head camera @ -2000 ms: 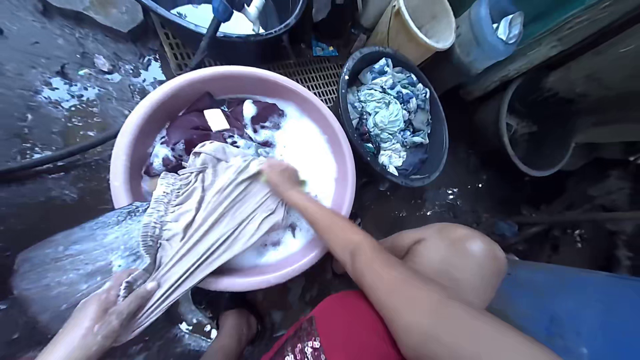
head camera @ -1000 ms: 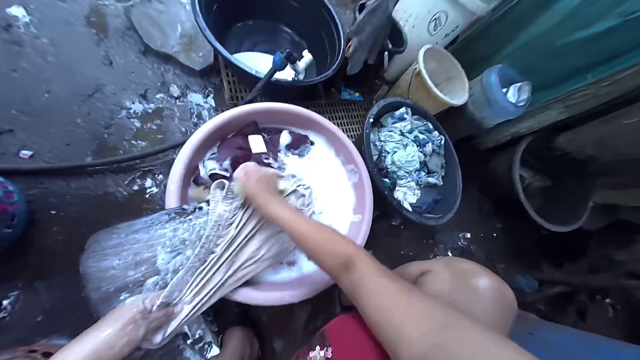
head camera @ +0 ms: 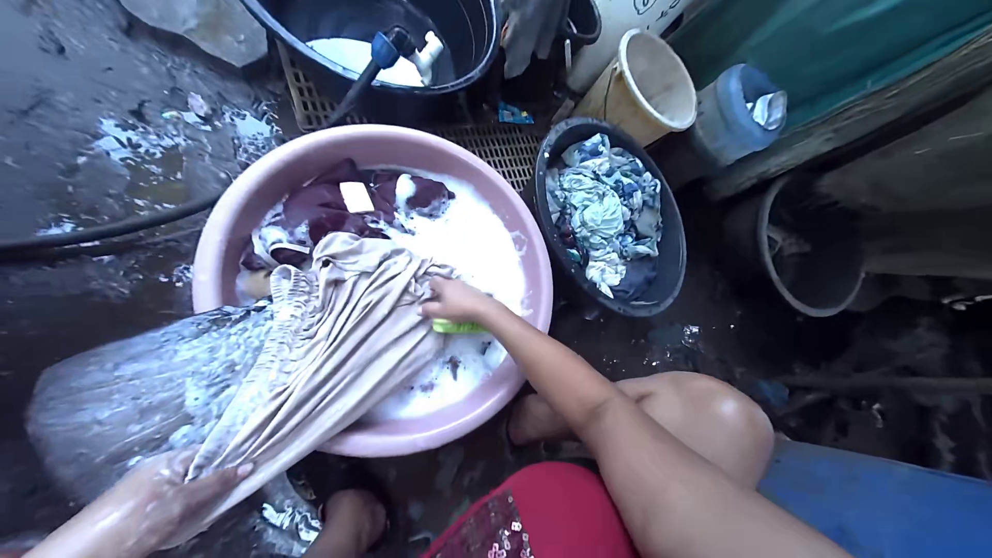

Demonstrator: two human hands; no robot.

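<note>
A wet beige garment with a gathered waistband lies stretched over a soapy wooden washboard that leans into a pink basin. My left hand grips the garment's lower left end. At its right part, over the suds, my right hand holds a green bar or brush, mostly hidden by the fingers, and touches the cloth. Maroon cloth with a white block, likely soap, lies in the foam at the back of the basin.
A dark tub of wet clothes stands right of the basin. Behind are a large black tub, a plastic grate, a beige bucket and a blue container. A hose runs in from the left. Another bucket is far right.
My right hand moved up and left along the garment, bunching it near the maroon cloth, and is now back down at the right, with the garment spread out again. The left hand keeps its hold.
</note>
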